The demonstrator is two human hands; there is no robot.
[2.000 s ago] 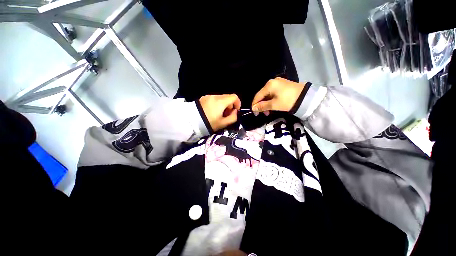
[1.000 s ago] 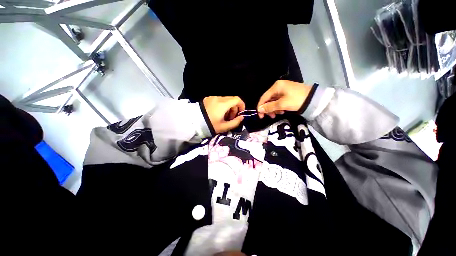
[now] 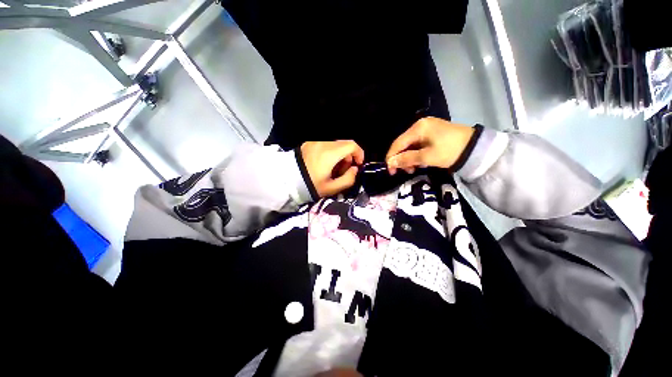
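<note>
A black garment [image 3: 354, 81] hangs matte and dark beyond and under my hands. My left hand [image 3: 333, 168] has its fingers curled and pinched at the near edge of the cloth. My right hand [image 3: 429, 146] pinches from the other side with thumb and forefinger. A tiny pale, shiny line or loop [image 3: 374, 168] shows between the fingertips of both hands; I cannot tell if it is thread, cord or metal. No tool handle shows. What lies inside the curled fingers is hidden.
A silver-grey tubular rack [image 3: 177, 46] with dark casters [image 3: 149, 88] stands at the upper left. A blue flat thing [image 3: 82, 235] lies at the left. A bundle of clear-bagged dark items [image 3: 604, 59] is at the upper right. Black shapes fill both side edges.
The view has shifted slightly, so hands and garment sit a little further right. The right hand has moved slightly away from the left. The pale line remains between the fingertips.
</note>
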